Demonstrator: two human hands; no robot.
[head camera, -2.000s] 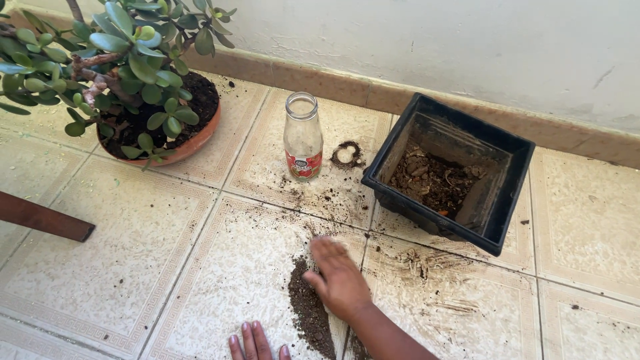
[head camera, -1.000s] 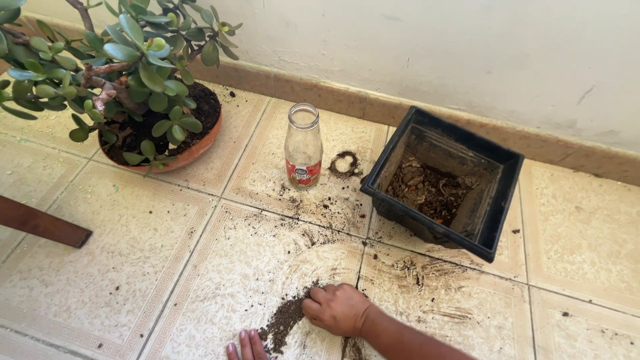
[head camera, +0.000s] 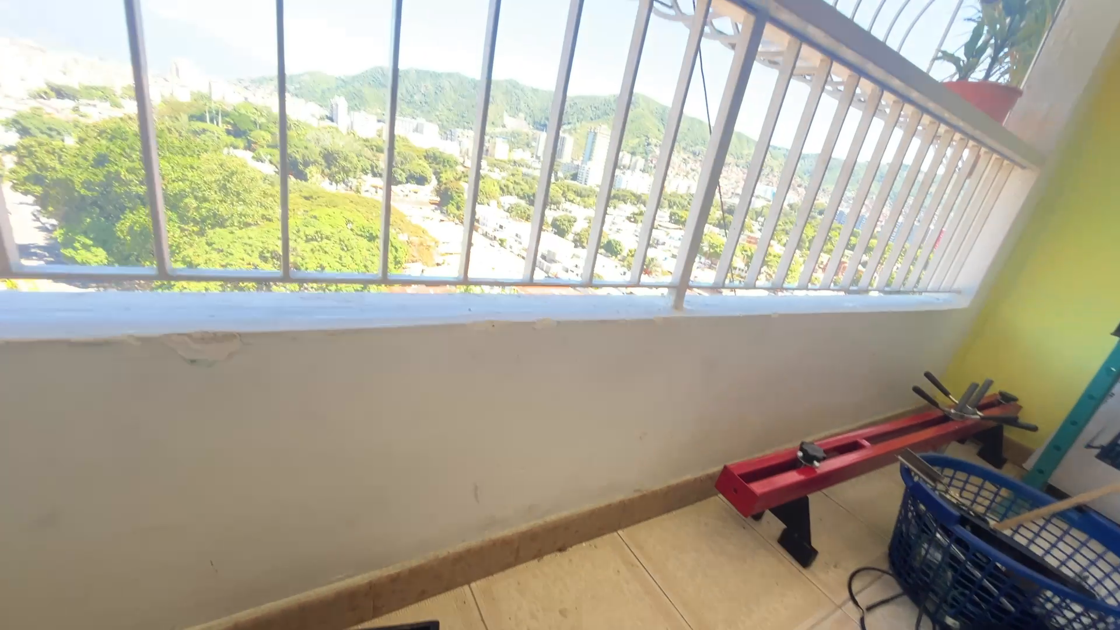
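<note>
Neither of my hands shows in the head view now. At the bottom edge a small piece of a black rim (head camera: 404, 625) pokes into view; what it belongs to cannot be told for certain. The jade plant, the glass bottle and the soil on the floor are all out of view.
A low wall (head camera: 420, 437) carries a metal railing (head camera: 480, 149). Along its foot, right, stands a red metal stand (head camera: 840, 464) with black handles. A blue plastic basket (head camera: 936, 534) holds tools beside a black cable (head camera: 862, 582). A potted plant (head camera: 984, 98) sits on the rail.
The view has swung up and away from the floor to the railing. Both hands, seen at the soil before, have left the view, along with the jade plant and the bottle.
</note>
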